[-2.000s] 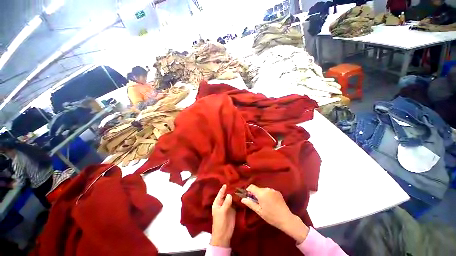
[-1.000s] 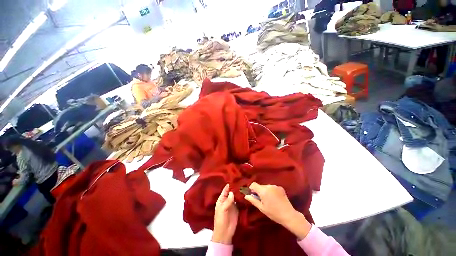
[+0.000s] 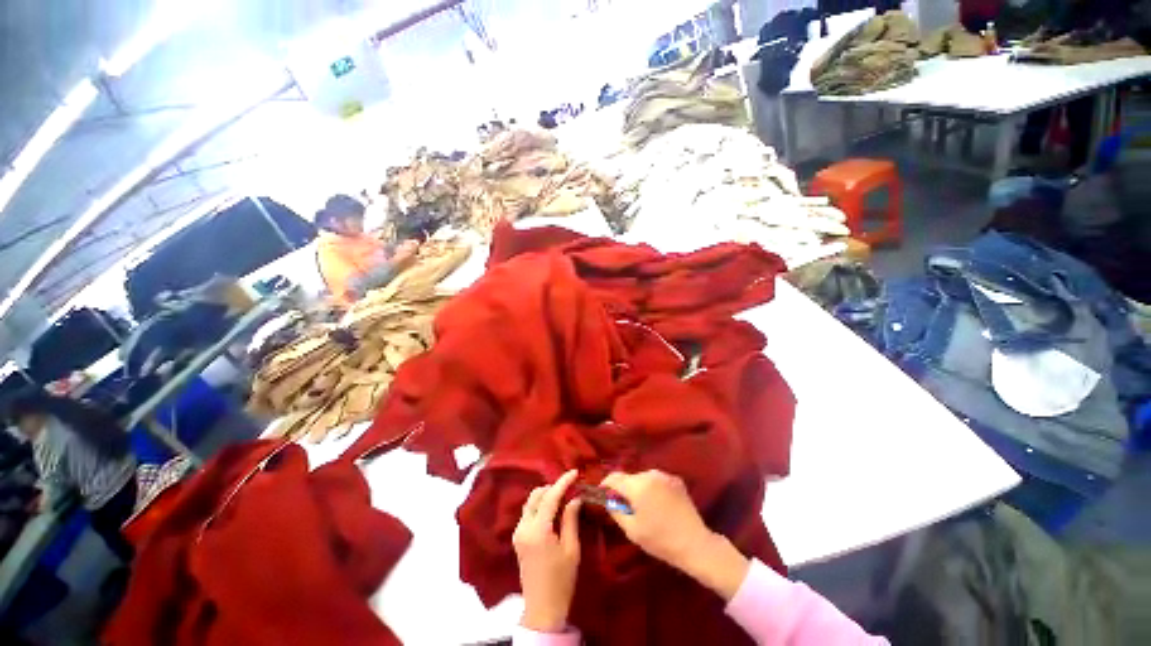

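Observation:
A bunched red garment (image 3: 530, 328) lies on the white-topped table in front of me, with a thin pale line curving across it. My left hand (image 3: 548, 545) is at its near part, fingertips pinching a bit of red cloth. My right hand (image 3: 659, 515) holds small thread snips (image 3: 611, 500) with a dark tip and a hint of blue, pointing left and close to my left fingertips. The rest of the snips is hidden in my fist. Any thread ends are too fine to see.
A second red heap (image 3: 271, 543) hangs over the table's near left edge. Tan garments (image 3: 360, 347) and a cream pile (image 3: 720, 183) lie further along. An orange stool (image 3: 862, 199) and denim (image 3: 1010, 341) are at the right. A person in orange (image 3: 351, 252) is at the far left.
My right hand and the snips have moved left, up to my left fingertips, and some blue now shows on the snips. The view has shifted slightly.

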